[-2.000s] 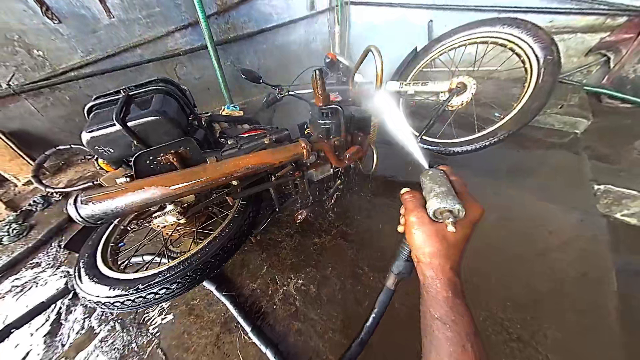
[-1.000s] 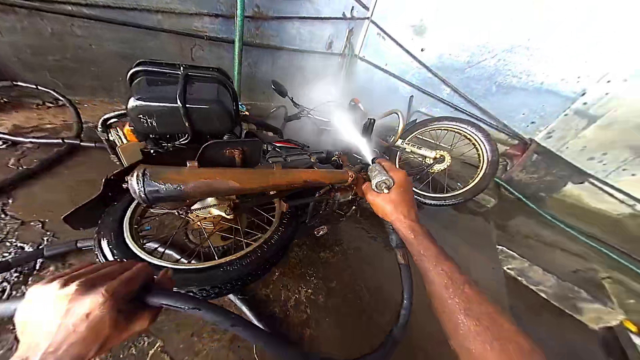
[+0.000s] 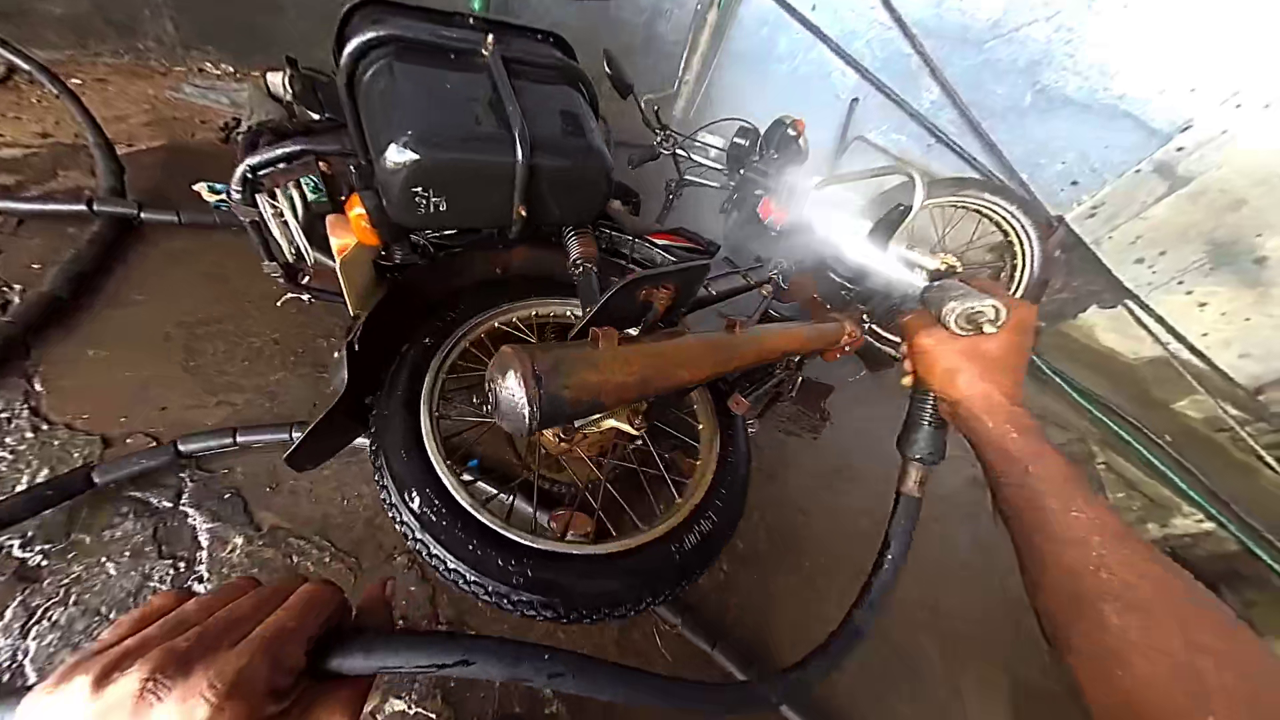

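A metal spray gun (image 3: 960, 305) is gripped in my right hand (image 3: 975, 355), and a white jet of water (image 3: 855, 235) shoots from it up and left onto the front part of a motorcycle lying on its side. My left hand (image 3: 235, 645) is closed around the black hose (image 3: 520, 665) at the bottom left; the hose curves right and up to the gun. Between my hands are the rear wheel's tire (image 3: 560, 590) and the rusty exhaust muffler (image 3: 640, 370). A black box (image 3: 480, 140) in a tube frame is fixed at the motorcycle's rear. Spray hides part of the front end.
More black hose (image 3: 90, 130) runs over the wet ground at the left. A wall (image 3: 1060, 80) with dark cables stands behind the front wheel (image 3: 970, 240). A thin green hose (image 3: 1160, 465) crosses at the right. Broken concrete (image 3: 90, 580) lies at the lower left.
My left hand, out of view in the oldest frame, is now on the hose. The right hand with the spraying gun stays near the motorcycle's front part. The view has shifted toward the rear wheel and box.
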